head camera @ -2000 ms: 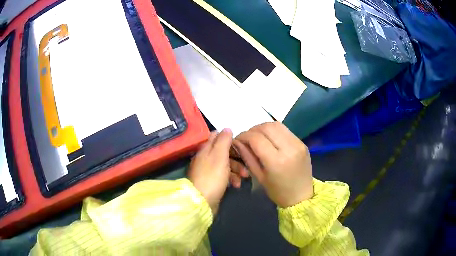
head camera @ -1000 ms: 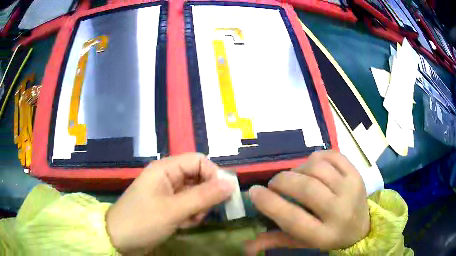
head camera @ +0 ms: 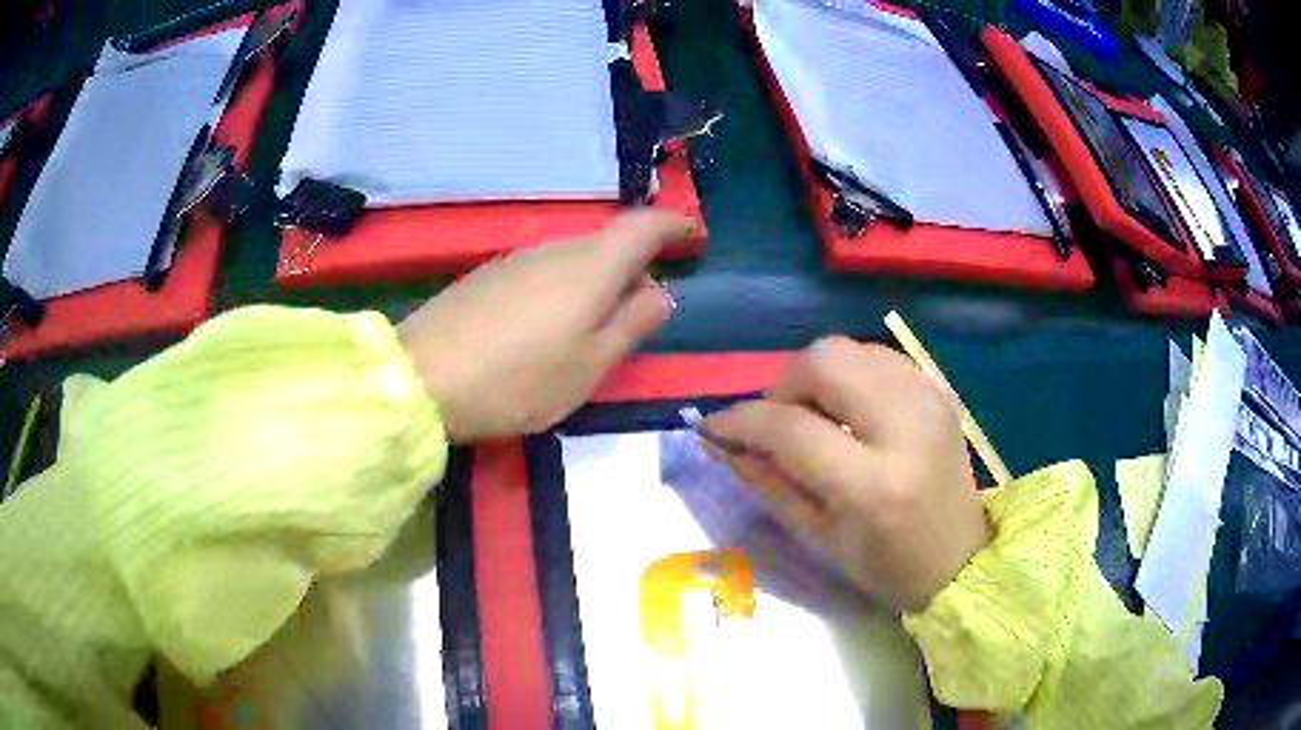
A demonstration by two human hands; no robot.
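Observation:
The right LCD panel (head camera: 614,499) lies silver-white back up in the red foam tray (head camera: 508,599). An orange flex cable (head camera: 664,613) with a hooked end lies on it. My right hand (head camera: 856,478) is over the panel's top edge, its fingertips pinching a small pale piece (head camera: 694,417) there. My left hand (head camera: 549,321) is above the tray's top edge, fingers extended and apart, with nothing clear in it. The left panel (head camera: 425,656) is mostly hidden under my left sleeve. The panels' lower ends are out of view.
Red boards with white ribbed sheets (head camera: 457,107) and black binder clips (head camera: 325,204) stand behind. More boards with panels (head camera: 1127,157) are at the upper right. White and pale yellow liner scraps (head camera: 1191,485) and clear packets (head camera: 1267,528) lie at the right on the green mat (head camera: 771,311).
The view has shifted towards the boards behind. Both hands have moved from in front of the tray to the panel's top edge. The pale strip is no longer seen in my left hand.

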